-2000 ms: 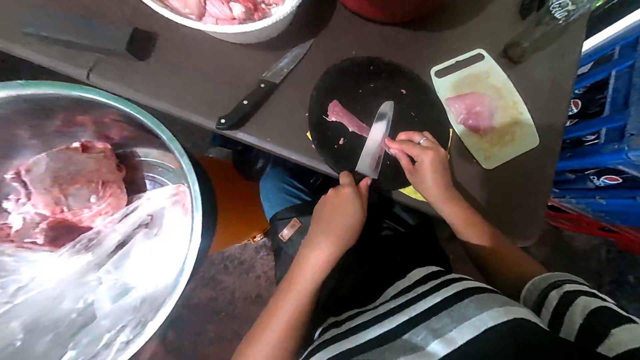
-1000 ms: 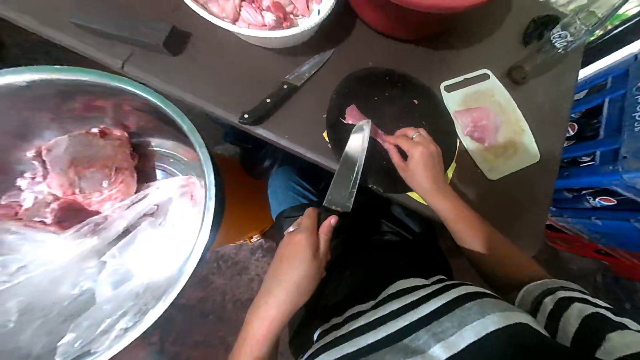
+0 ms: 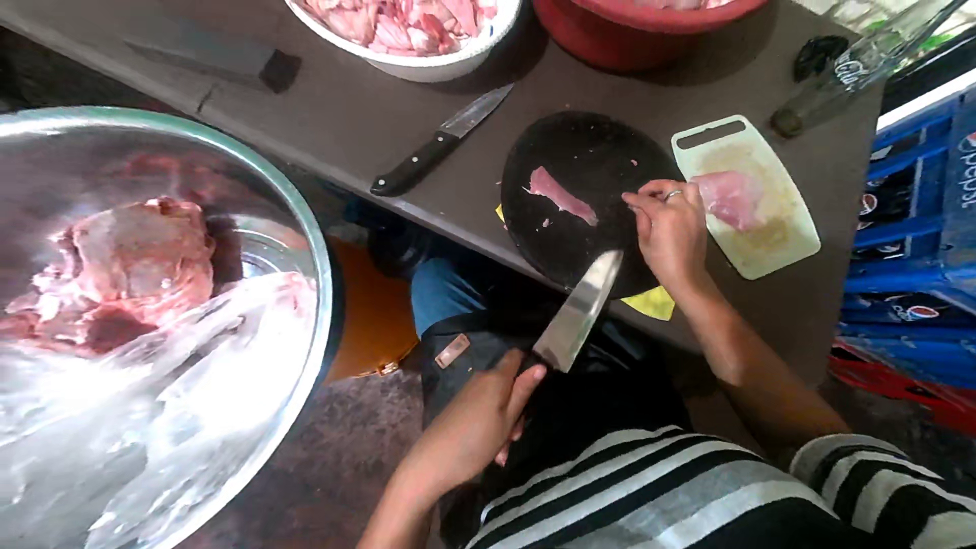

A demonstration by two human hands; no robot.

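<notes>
My left hand [image 3: 488, 408] grips the dark handle of a kitchen knife [image 3: 579, 309], its blade slanting up and right with the tip over the near edge of a round black cutting board [image 3: 587, 145]. On that board lies a narrow strip of raw meat [image 3: 560, 196] with small scraps around it. My right hand [image 3: 675, 225], with a ring on one finger, hovers over the board's right side, thumb and forefinger slightly apart, nothing visible between them. Just right of it, a larger piece of raw meat [image 3: 733, 198] rests on a white plastic cutting board [image 3: 762, 255].
A second knife [image 3: 415, 162] lies left of the round board. Behind are a dark block [image 3: 213, 62], a white bowl of raw meat [image 3: 427, 69] and a red basin [image 3: 633, 38]. A glass bottle [image 3: 854, 72] lies right. A large metal basin [image 3: 324, 282] holds meat and plastic.
The knife in my left hand has drawn back from the meat strip toward my body. My right hand has let go of the strip and moved right, toward the white board.
</notes>
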